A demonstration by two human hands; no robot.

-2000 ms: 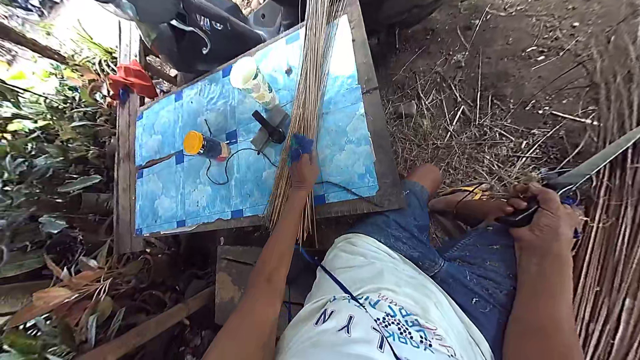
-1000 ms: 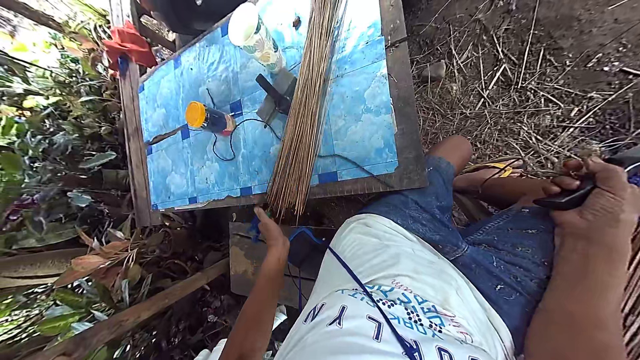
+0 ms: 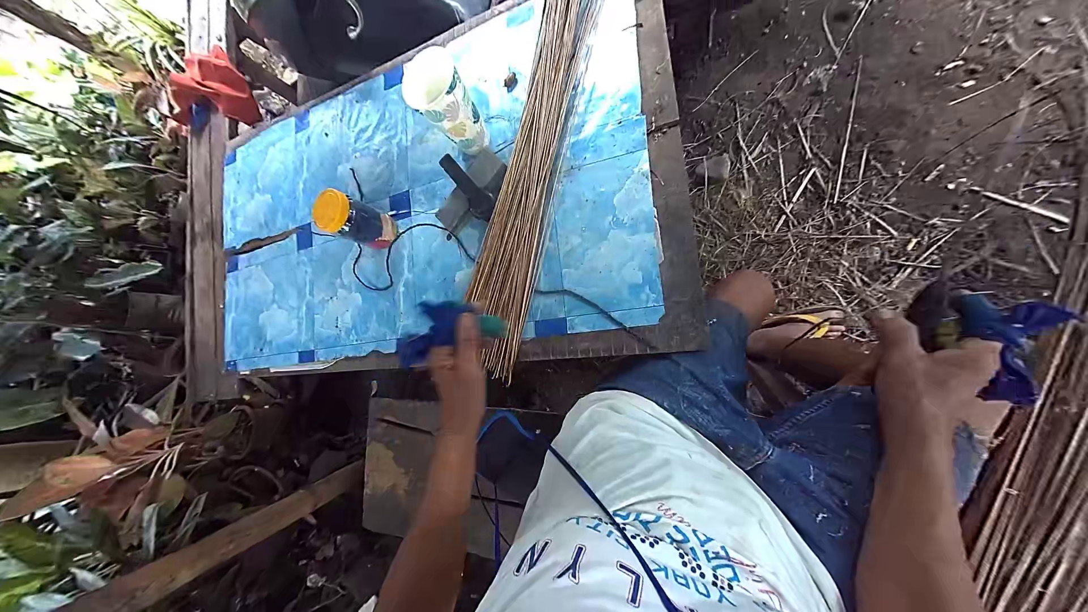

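A bundle of thin brown sticks (image 3: 531, 183) lies lengthwise on the blue-covered table, its lower ends reaching past the near edge. Beside those ends, my left hand (image 3: 459, 374) holds a blue and green wrapped piece (image 3: 450, 331), blurred; its green end overlaps the sticks in view. Far to the right, my right hand (image 3: 922, 374) is closed around a dark object, with blue and teal strips (image 3: 1011, 336) at its fingers. No blade shows there now. A black-handled tool on a flat grey piece (image 3: 476, 191) lies just left of the bundle.
On the table (image 3: 603, 229) are a yellow-lidded jar (image 3: 353, 217), a pale cup-like container (image 3: 446, 98) and a dark cord (image 3: 391, 255). A red cloth (image 3: 214, 85) hangs on the left post. More long sticks (image 3: 1037, 476) stand at far right. A blue strap crosses the shirt.
My left hand has moved up from below the bundle's ends to beside them, with the blue-green piece in it. The blade seen at my right hand two seconds ago no longer shows.
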